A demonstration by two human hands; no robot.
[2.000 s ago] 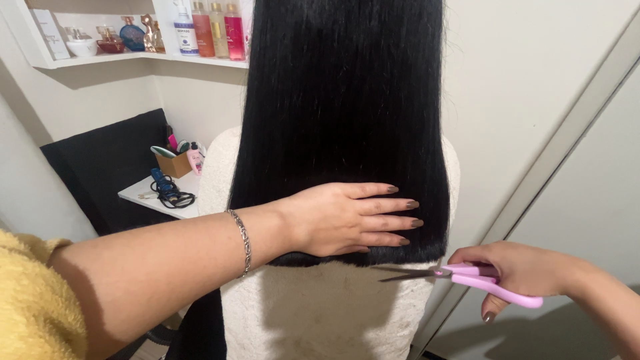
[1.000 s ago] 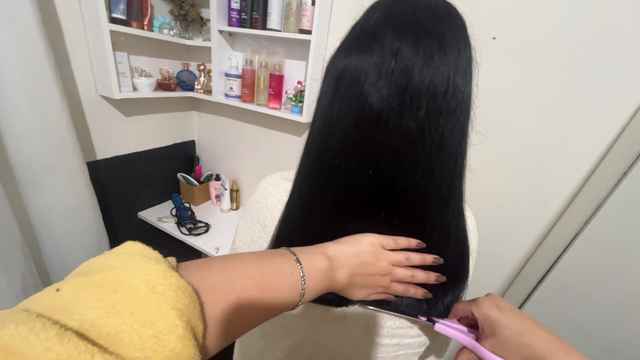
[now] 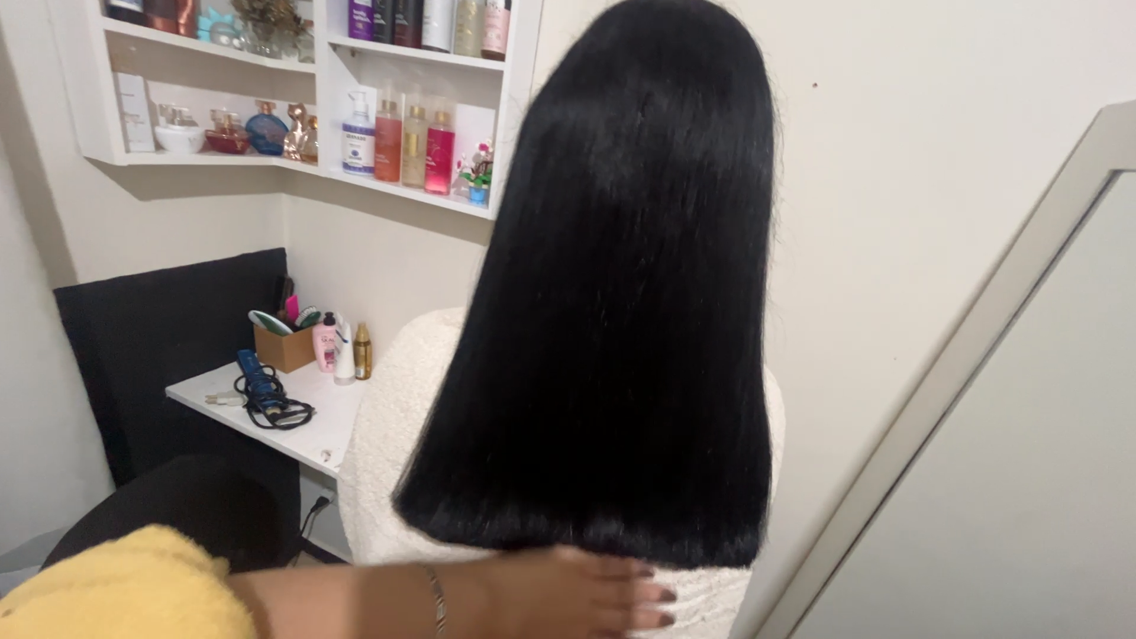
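Note:
Long straight black hair hangs down the back of a person seen from behind, over a cream textured towel or garment. Its lower edge is blunt and slopes a little down to the right. My left hand, blurred, lies just below that edge with its fingers spread toward the right and holds nothing. A chain bracelet is on the wrist, and a yellow fluffy sleeve covers the upper part of the arm. Neither my right hand nor the scissors can be seen.
Left of the person, a white table bears a blue corded styling tool, a brown box of brushes and several bottles. White wall shelves with bottles hang above. A black chair stands at lower left; a pale framed panel leans at right.
My left hand has moved down off the hair to below its ends. My right hand, with the pink-handled scissors, has gone out of view. The view has shifted.

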